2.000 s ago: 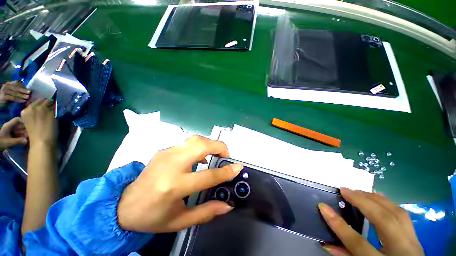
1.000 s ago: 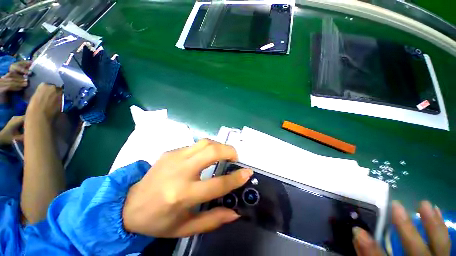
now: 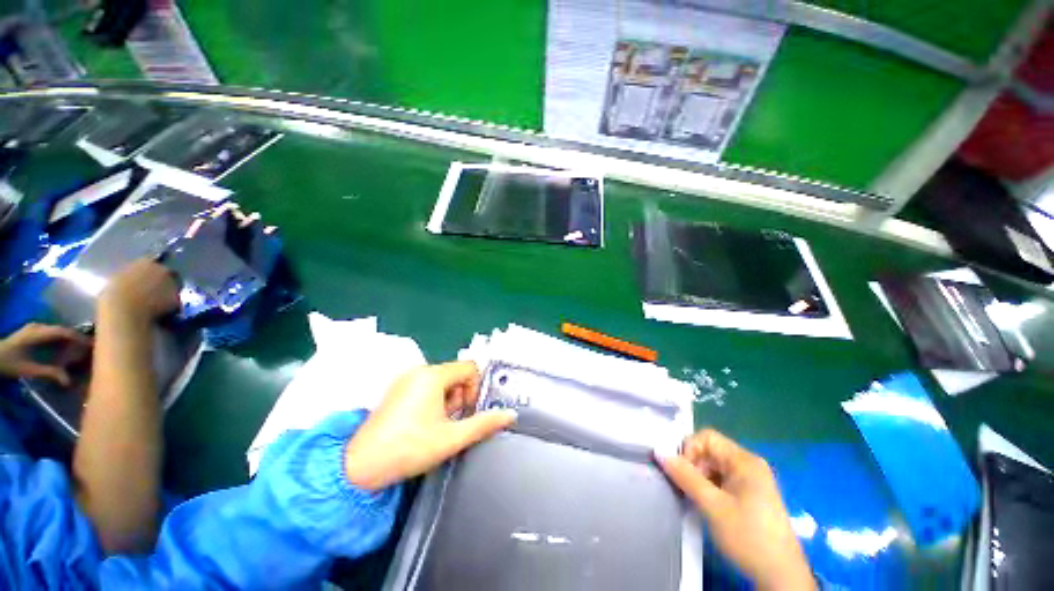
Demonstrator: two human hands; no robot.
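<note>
A dark grey tablet back cover [image 3: 555, 520] lies on white backing sheets in front of me. A shiny clear film strip [image 3: 589, 413] lies across its far end, over the camera corner. My left hand [image 3: 433, 425] holds the strip's left end between thumb and fingers, beside the camera lenses. My right hand [image 3: 734, 496] pinches the strip's right end at the cover's edge. Whether the strip is stuck down or lifted is hard to tell.
Beyond lie an orange stick [image 3: 609, 342], small clear bits [image 3: 711, 384] and two filmed covers [image 3: 526, 206] [image 3: 734, 271]. A white crumpled sheet [image 3: 335, 387] is left, beside a coworker's arm [image 3: 121, 404]. Blue film [image 3: 913, 456] and more covers [image 3: 954, 327] are right.
The view has tilted up, showing the green partition. My right hand has come back to the cover's right edge and grips there. A bright clear strip now shows across the cover's far end.
</note>
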